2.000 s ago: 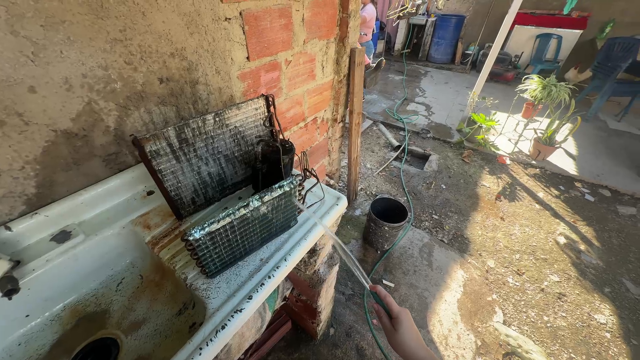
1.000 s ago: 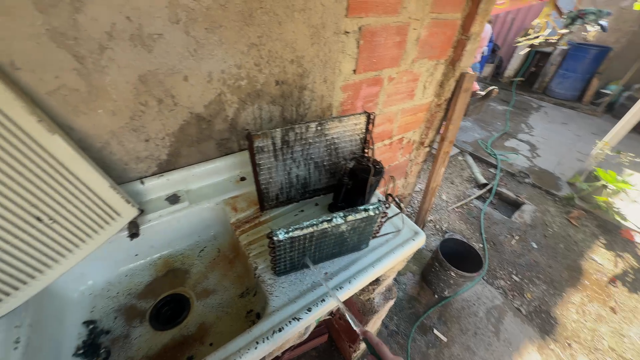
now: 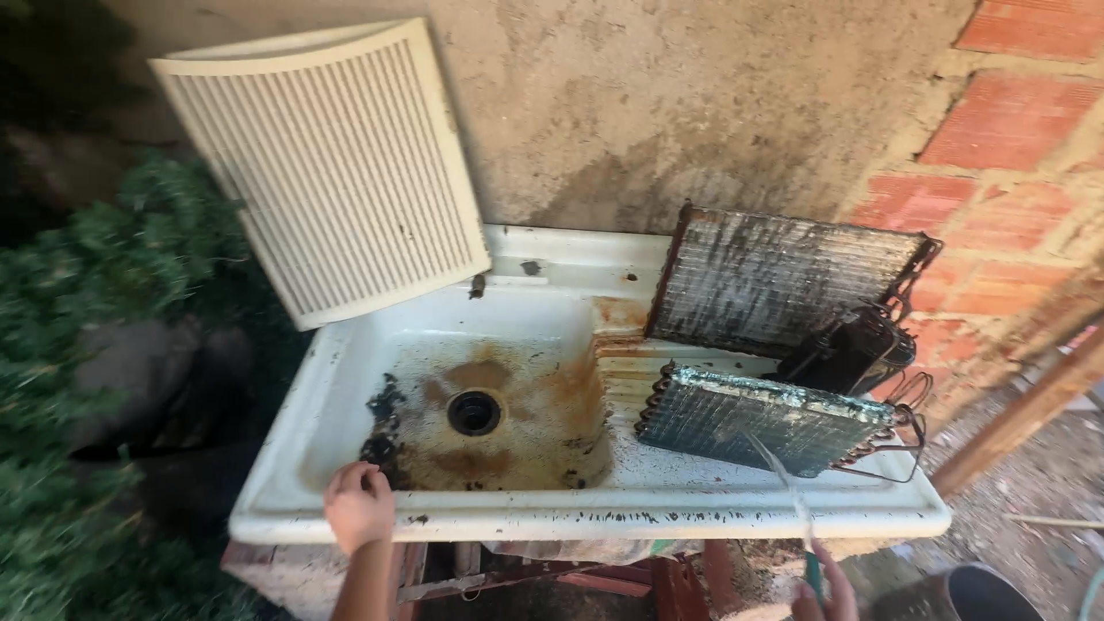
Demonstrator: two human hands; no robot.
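My right hand grips the end of a green garden hose below the sink's front rim. Its water jet strikes the finned face of a dark evaporator coil on the drainboard. Behind that coil, a larger condenser coil leans on the wall, with a black compressor by its right end. Over the left front rim of the white enamel sink is my left hand, fingers curled; whether it holds something is unclear. Dark debris lies in the basin beside that hand, left of the drain.
A cream louvred panel leans on the wall at the sink's back left. Green foliage borders the left side. A wooden post slants at the right, and a dark round bucket stands on the ground below.
The view has swung far left and down to the sink. My left hand has come into view at the front rim. The water, earlier seen beside the sink's right end, now hits the front coil.
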